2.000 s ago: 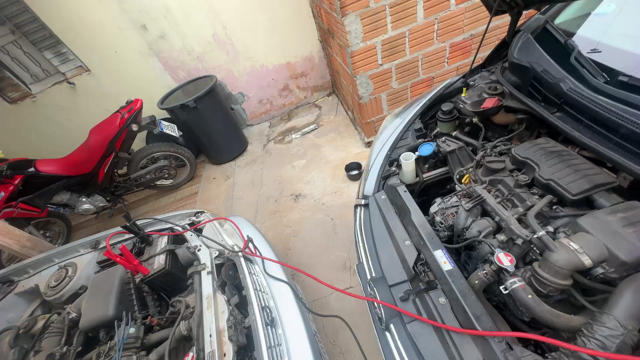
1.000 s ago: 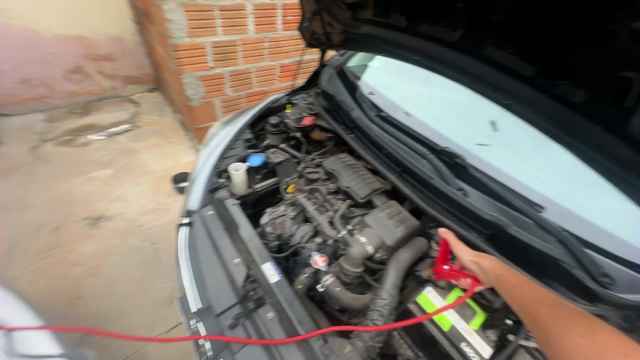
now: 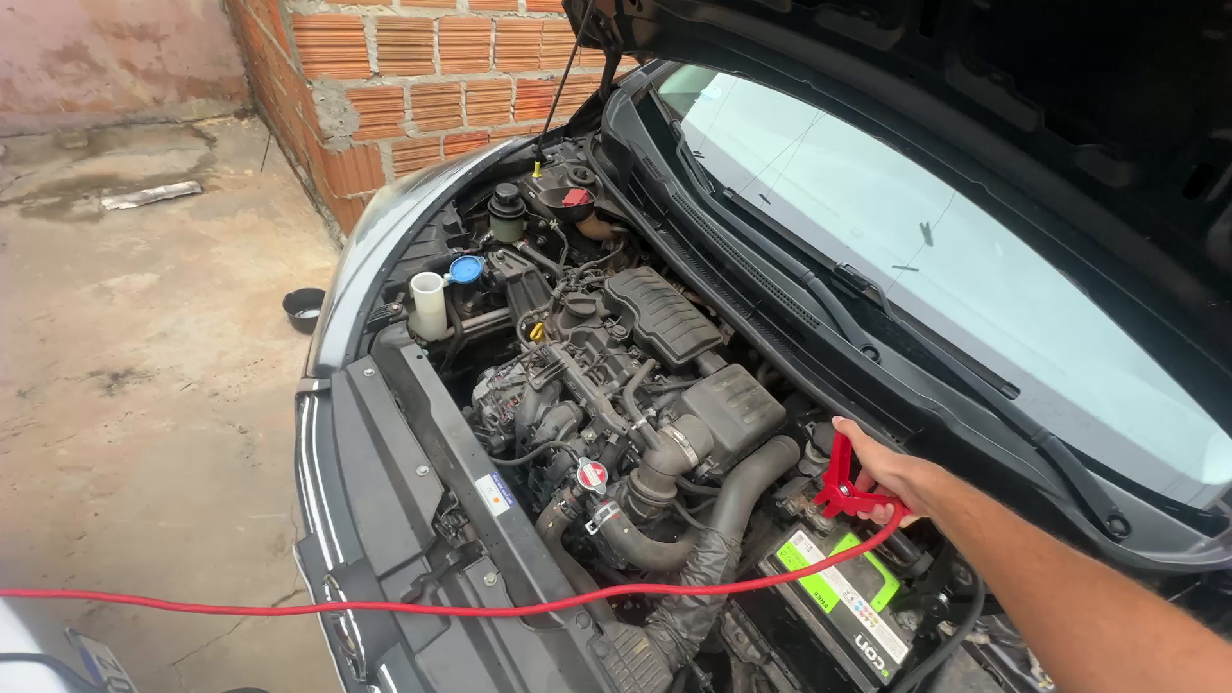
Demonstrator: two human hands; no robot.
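Note:
My right hand reaches in from the lower right and grips the handles of a red jumper cable clamp. The clamp's jaws are at the rear terminal area of the car battery, which has a white and green label; whether they bite on the terminal cannot be told. From the clamp, a red cable runs left across the engine bay and the front panel, out of view past the other car. My left hand is out of view.
Above the engine bay the hood stands raised, with the windshield behind. A washer fluid filler neck has its blue cap flipped aside. A black bowl lies on the concrete floor. Part of a white car shows lower left.
The view has swung right, away from the motorcycle. My right hand, not seen two seconds ago, is now in view with the red clamp, which stays near the battery since one second ago.

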